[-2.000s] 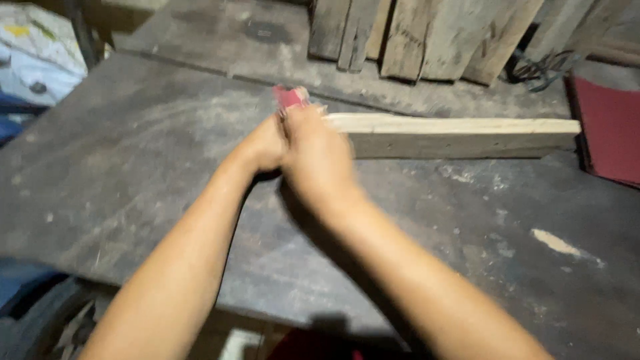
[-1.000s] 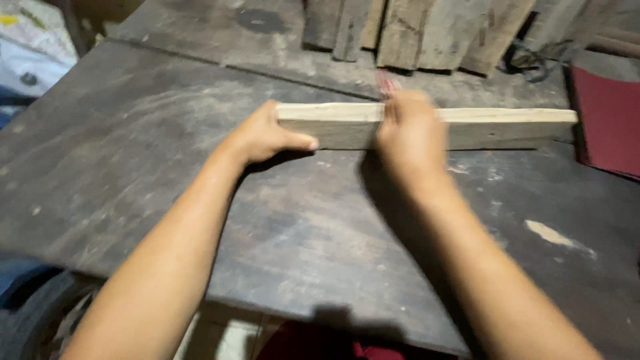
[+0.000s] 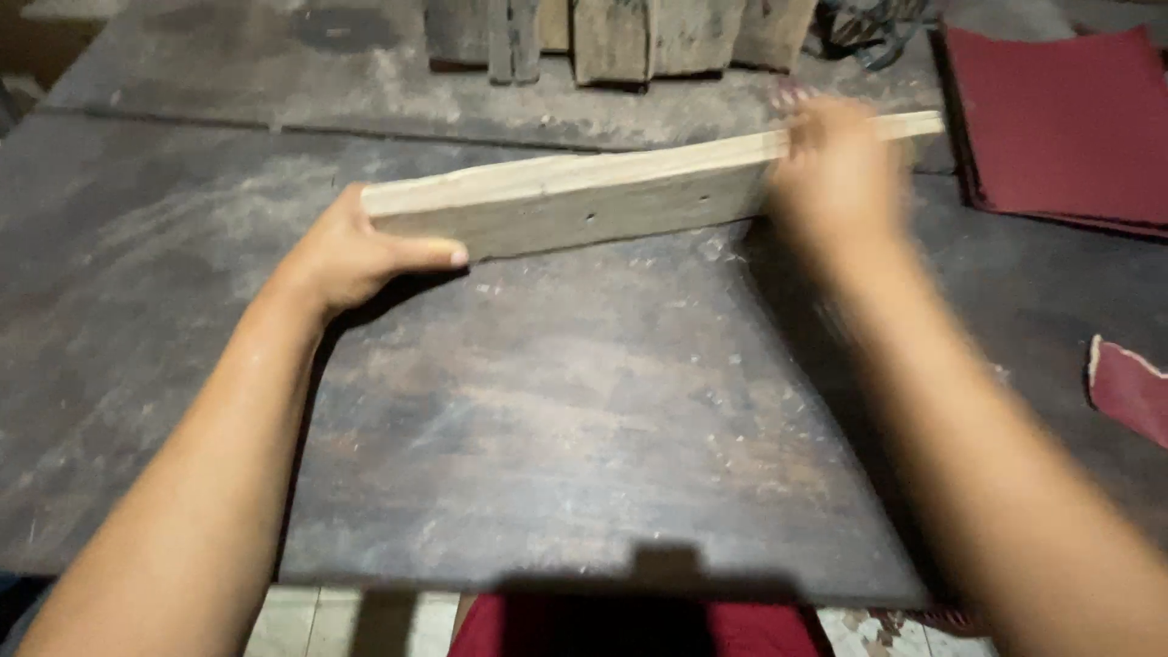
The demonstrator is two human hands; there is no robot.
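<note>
A wooden board (image 3: 584,205) stands on its long edge on the dark table, its pale upper edge facing up and two small holes in its near face. My left hand (image 3: 365,246) grips its left end, the thumb lying along the near face. Toward the right end, my right hand (image 3: 835,173) is blurred and closed over the upper edge. A bit of reddish sandpaper (image 3: 794,94) shows at its fingertips; most of that piece is hidden by the hand.
Several weathered boards (image 3: 611,41) lie at the table's back, with a dark tangled cord (image 3: 867,36) beside them. Red sandpaper sheets (image 3: 1068,128) are stacked at the right. A torn sandpaper piece (image 3: 1130,388) lies nearer. The table's near edge (image 3: 584,584) crosses the bottom.
My right hand has moved rightward along the board, from the left end two seconds ago. The board now slants, its right end farther back. My left hand remains at the left end.
</note>
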